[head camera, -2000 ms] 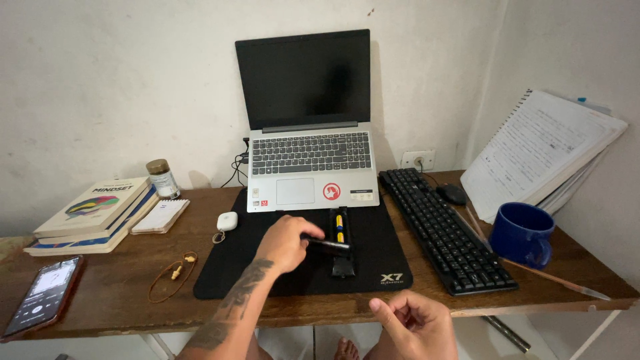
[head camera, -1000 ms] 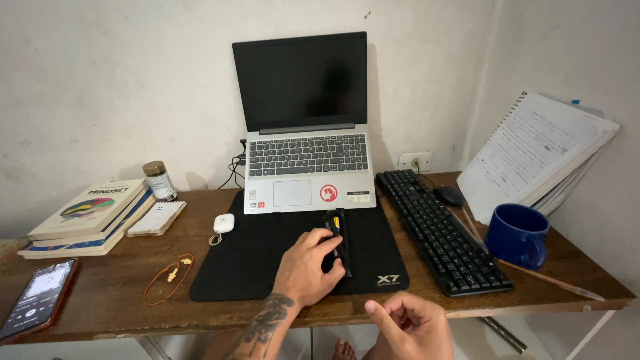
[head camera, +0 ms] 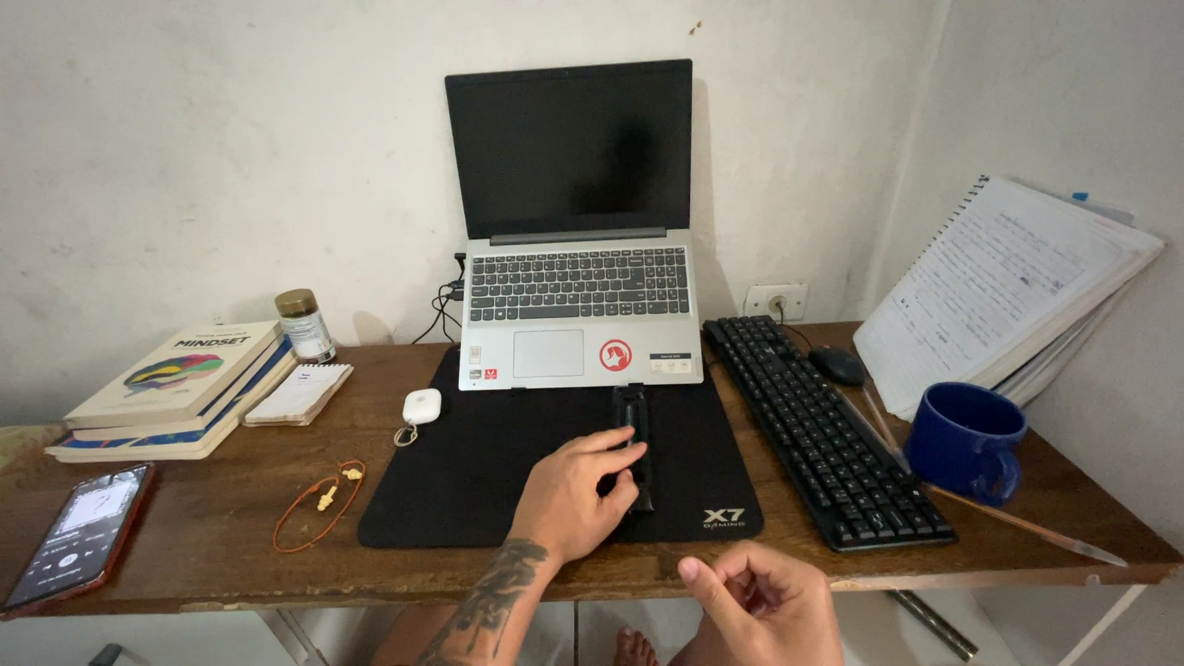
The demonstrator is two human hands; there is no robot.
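Note:
My left hand [head camera: 578, 495] rests on a narrow black case or tray [head camera: 645, 490] that lies lengthwise on the black mouse pad [head camera: 481, 481]. Its fingertips touch the case's surface; whether they grip it is hard to see. Just above the case's far end stands the silver laptop [head camera: 548, 353], propped up with a dark screen. My right hand [head camera: 763, 592] hovers at the desk's front edge with its fingers curled and thumb beside them, and no object shows in it.
Right of the pad lie a black keyboard [head camera: 823, 435], a mouse [head camera: 836, 364], a blue mug [head camera: 964, 444], a pen [head camera: 1036, 529] and a leaning spiral notebook [head camera: 1008, 277]. At left are stacked books [head camera: 176, 375], a jar [head camera: 305, 328], a notepad [head camera: 298, 393], corded earplugs [head camera: 326, 498], a white earbud case [head camera: 422, 405] and a phone [head camera: 79, 536].
Two seconds ago yellow showed in the black case, and my left hand held a dark piece beside it. That hand has moved over the case, and the yellow no longer shows. My right hand stays curled.

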